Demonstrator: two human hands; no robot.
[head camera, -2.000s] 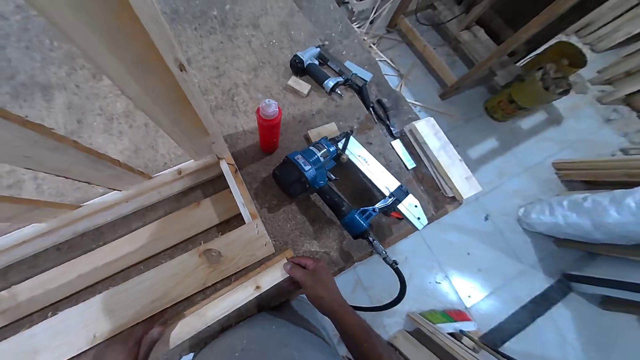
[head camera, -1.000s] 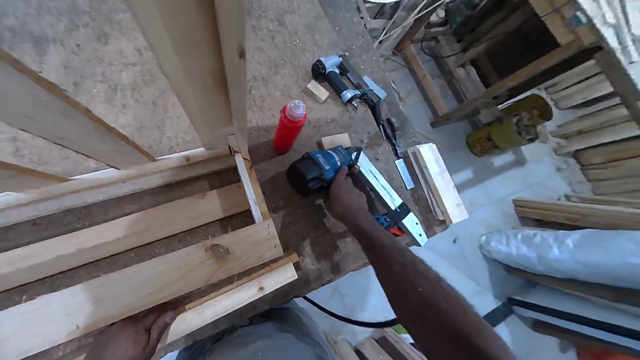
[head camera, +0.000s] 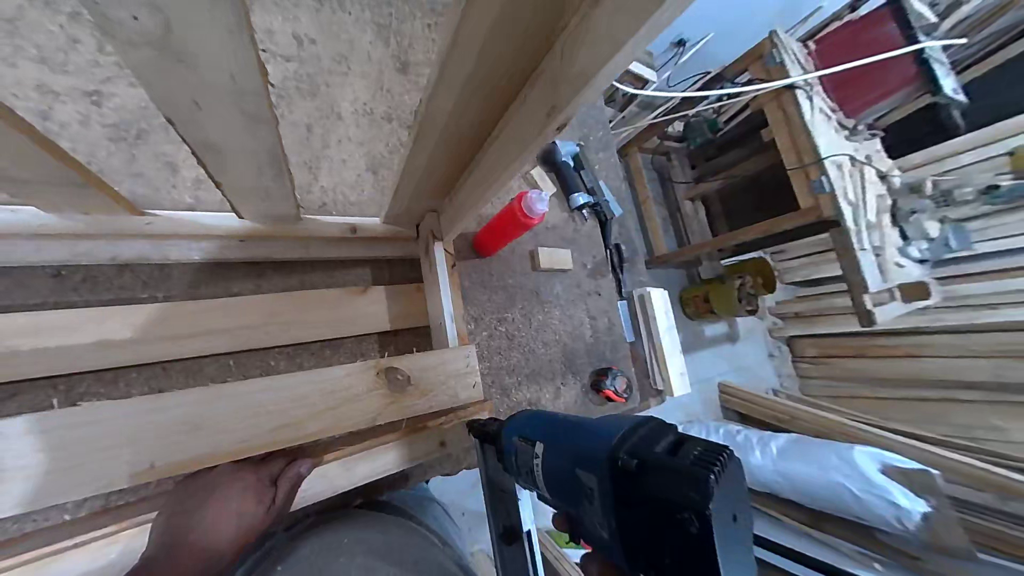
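Observation:
My right hand, mostly hidden behind the tool, grips a blue pneumatic nailer. The nailer's nose is at the right end of a wooden slat along the near edge of a wooden slatted frame. My left hand holds that slat from its near side, fingers partly hidden by the knotted board. A red squeeze bottle lies in view right of the frame's corner post. Beyond it is a second air nailer.
A small wood block, a tape measure and stacked wood pieces are on the workbench. Right of it stand a yellow container, a wooden table, a wrapped white bundle and stacked planks.
My right hand has lifted the blue nailer off the bench and brought it to the slat's end. The tape measure now shows on the bench. The view has shifted.

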